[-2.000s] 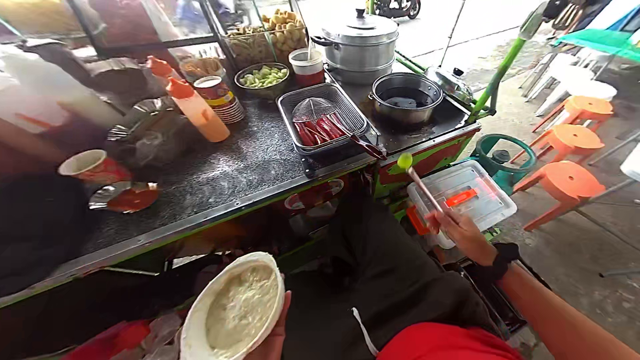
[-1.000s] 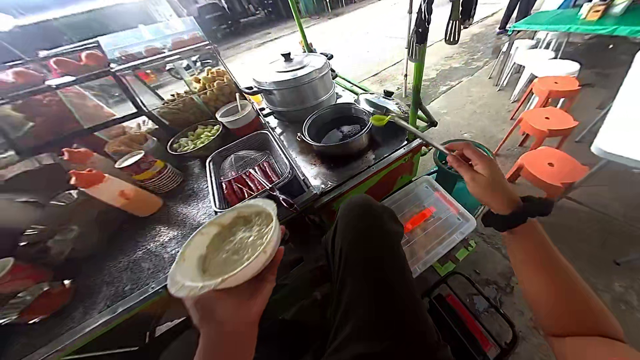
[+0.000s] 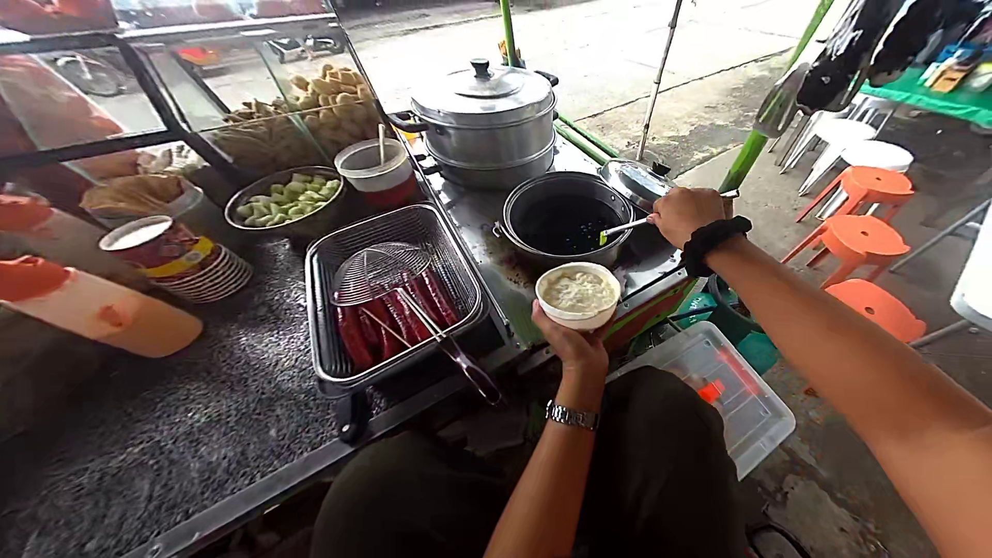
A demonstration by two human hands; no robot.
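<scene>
My left hand (image 3: 575, 341) holds a white bowl of pale, lumpy batter (image 3: 578, 296) from below, beside the near rim of a dark pan (image 3: 568, 180). Dark liquid with small bubbles shows inside that pan. Over its right side, my right hand (image 3: 688, 221) grips the handle of a green-tipped utensil (image 3: 614, 232), whose tip is inside the pan's rim. A metal lid (image 3: 637, 183) leans at the pan's right. To the left, a wire-lined tray (image 3: 316, 310) holds several red sausages (image 3: 395, 322) and a round wire skimmer (image 3: 381, 273).
A lidded steamer pot (image 3: 488, 124) stands behind the pan. Left of it are a sauce tub (image 3: 377, 167), a bowl of green pieces (image 3: 285, 203), stacked paper cups (image 3: 174, 260) and an orange-capped bottle (image 3: 101, 306). A clear plastic box (image 3: 748, 387) and orange stools (image 3: 864, 236) lie to the right.
My left hand has brought the batter bowl to the pan's near side. My right hand has moved the green-tipped utensil from above the clear box to inside the pan. The view has shifted.
</scene>
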